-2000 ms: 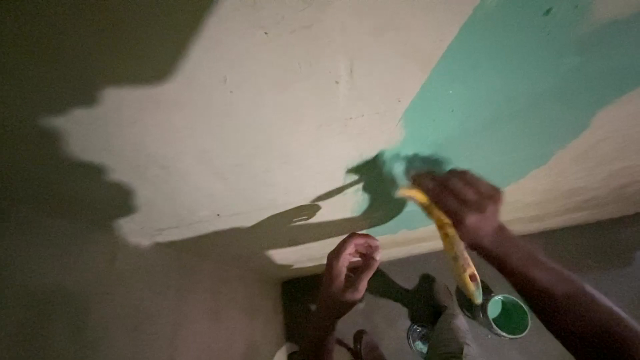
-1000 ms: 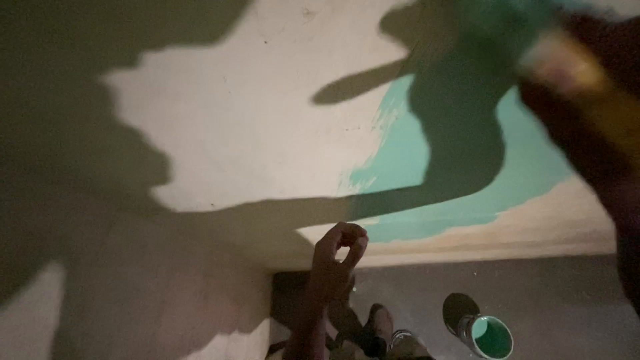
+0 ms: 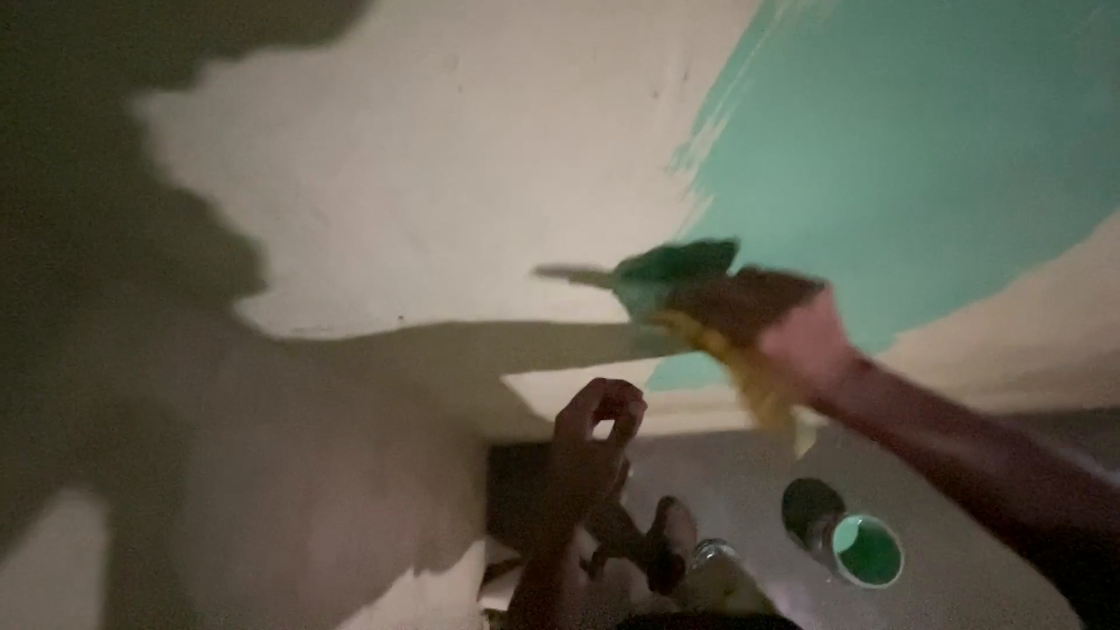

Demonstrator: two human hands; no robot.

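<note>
My right hand [image 3: 779, 324], blurred by motion, grips a paintbrush with a yellow handle [image 3: 744, 376]. The brush head, blurred and green, is at or close to the wall near the left edge of the green paint [image 3: 875, 166]; whether it touches cannot be told. Pale unpainted wall [image 3: 481, 175] lies to the left of the paint. My left hand [image 3: 604, 420] is raised below and to the left of the brush, its fingers curled with thumb and fingertip close together, and nothing is seen in it. Shadows of my arm and the brush fall on the wall.
An open container of green paint [image 3: 868, 551] stands on the grey floor [image 3: 744, 472] at the lower right. My foot [image 3: 672, 534] and a clear glass-like object [image 3: 713, 551] are near the bottom middle. A shaded adjoining wall [image 3: 306, 472] fills the lower left.
My right hand and the brush have come down from the upper right to the middle of the wall. Green paint now reaches over wall that was pale two seconds ago. My left hand stays curled.
</note>
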